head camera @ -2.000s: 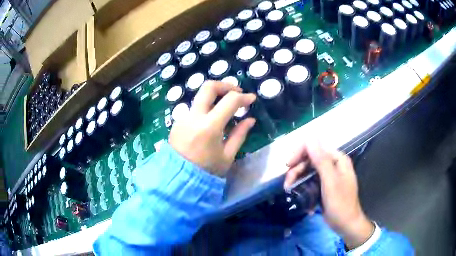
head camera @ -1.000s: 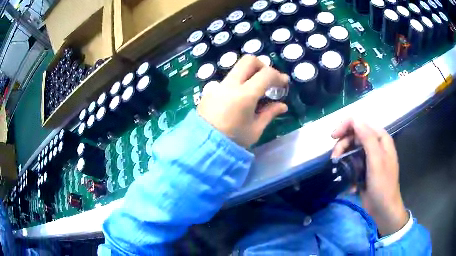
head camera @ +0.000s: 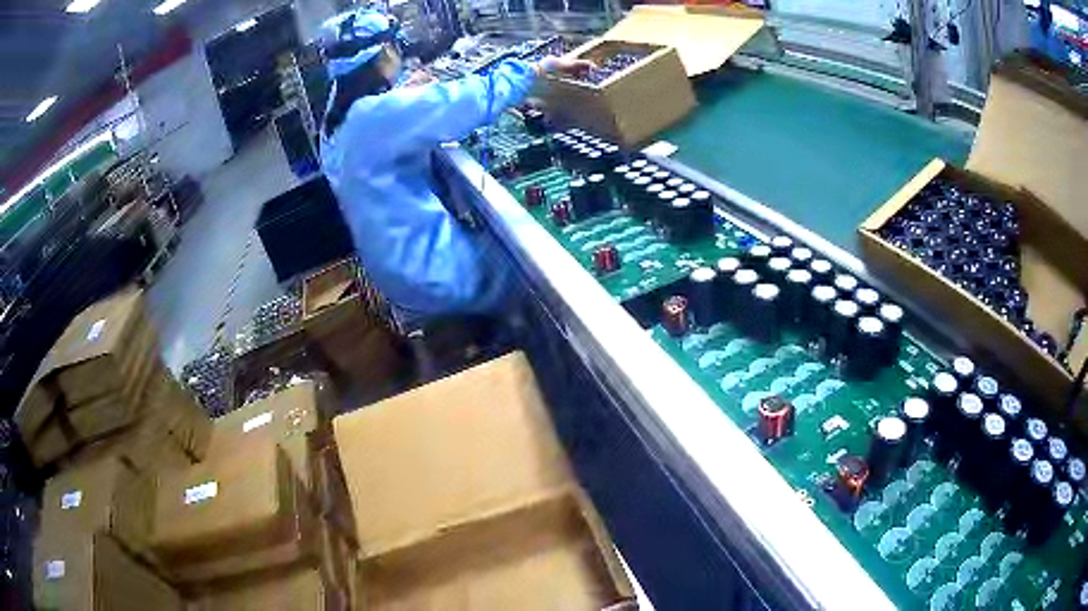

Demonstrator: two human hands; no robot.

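Note:
No hand of mine is in the picture. A green circuit board (head camera: 836,424) lies nearest, at the right, with black capacitors (head camera: 765,304) standing in groups, pale tops up. Several pale round footprints (head camera: 903,543) show on bare green board. Copper-red coils (head camera: 776,419) stand near the front edge. More boards lie end to end towards the far left. A carton of dark capacitors (head camera: 958,239) stands behind the boards at the right.
A shiny metal rail (head camera: 668,442) runs along the boards' near side. A person in a blue smock (head camera: 400,179) stands beside the line, one hand at another carton (head camera: 623,102). An open carton (head camera: 459,466) and stacked cartons (head camera: 227,489) stand on the floor. Green bench (head camera: 799,161) lies behind.
The view has swung left along the line. Both my hands have left the picture. The other person and the floor cartons have come into view.

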